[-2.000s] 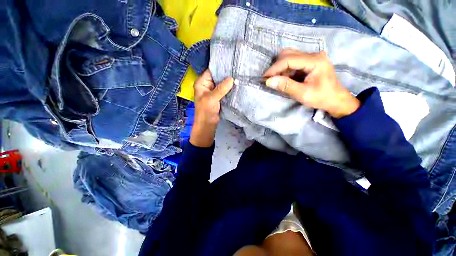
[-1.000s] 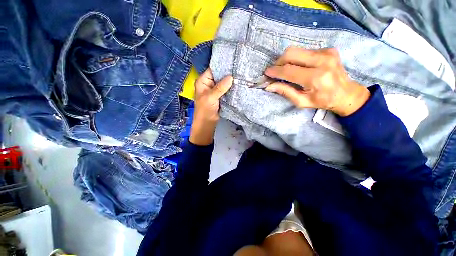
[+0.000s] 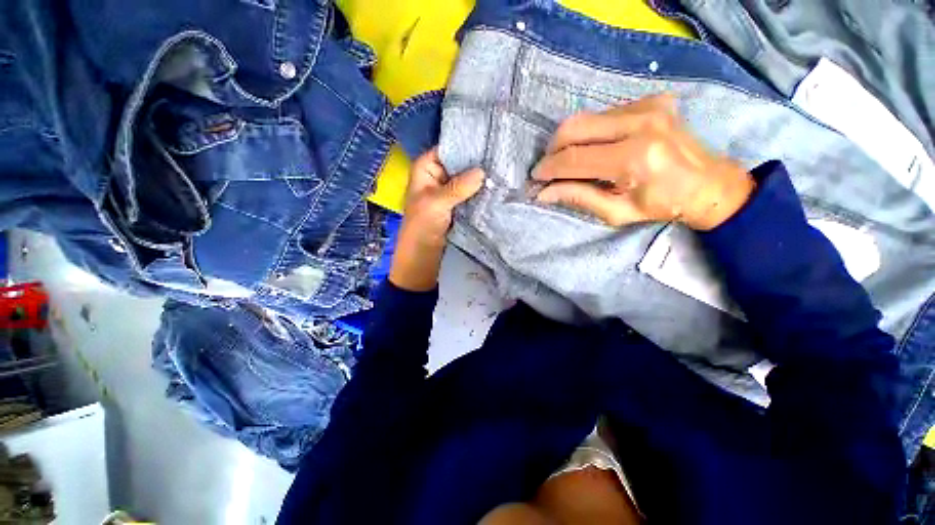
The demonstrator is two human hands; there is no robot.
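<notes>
A denim jacket [image 3: 584,246] lies with its pale grey inside up, its darker blue button edge [image 3: 615,46] along the top. My left hand [image 3: 436,210] pinches the jacket's left edge between thumb and fingers beside a seam. My right hand [image 3: 636,169] is over the pale inside, thumb and fingers close together at a cross seam [image 3: 502,185]. A small dark thing, perhaps snips, shows at its fingertips, mostly hidden by the fingers. White pocketing [image 3: 846,249] shows to the right of my right sleeve.
Dark blue denim jackets [image 3: 241,231] are heaped at the left on the yellow table [image 3: 415,46]. More denim [image 3: 246,379] hangs below them. A red object [image 3: 23,306] is at the far left by the pale floor. Another greyish garment [image 3: 789,36] lies at the top right.
The jacket has shifted slightly right and down. My right hand moved a little along the seam, its fingers now closer together. My left hand still holds the edge.
</notes>
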